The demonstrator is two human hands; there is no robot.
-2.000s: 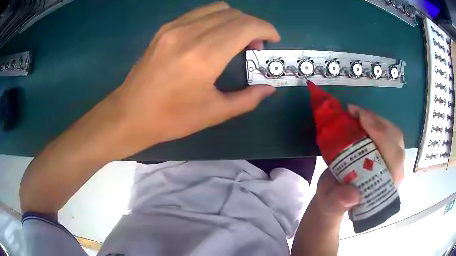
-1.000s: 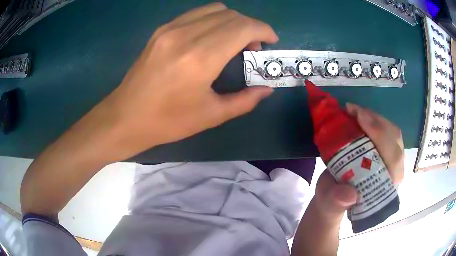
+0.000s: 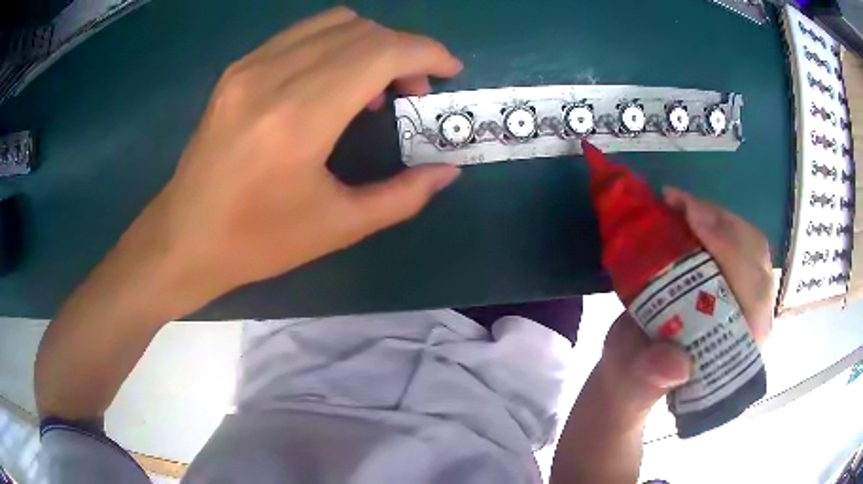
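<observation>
A silvery metal strip (image 3: 558, 146) with several round white discs in a row lies on the dark green bench mat (image 3: 426, 255). My left hand (image 3: 284, 151) grips the strip's left end between thumb and fingers. My right hand (image 3: 729, 255) holds a glue bottle (image 3: 710, 331) with a red cone nozzle, white label and dark base. The bottle tilts up to the left, and its tip is at the strip's lower edge, just below the third disc from the left. No drop of liquid can be made out.
A white panel with rows of small dark parts (image 3: 821, 180) stands along the right edge. A stack of strips (image 3: 71, 28) is at the top left. Another strip end (image 3: 16, 153) and a dark lump (image 3: 8, 234) are at the left edge. A strip shows partly at the top right.
My left hand and the strip have moved left. The nozzle tip, at the second disc before, is now at the third. My right hand and the bottle have barely moved.
</observation>
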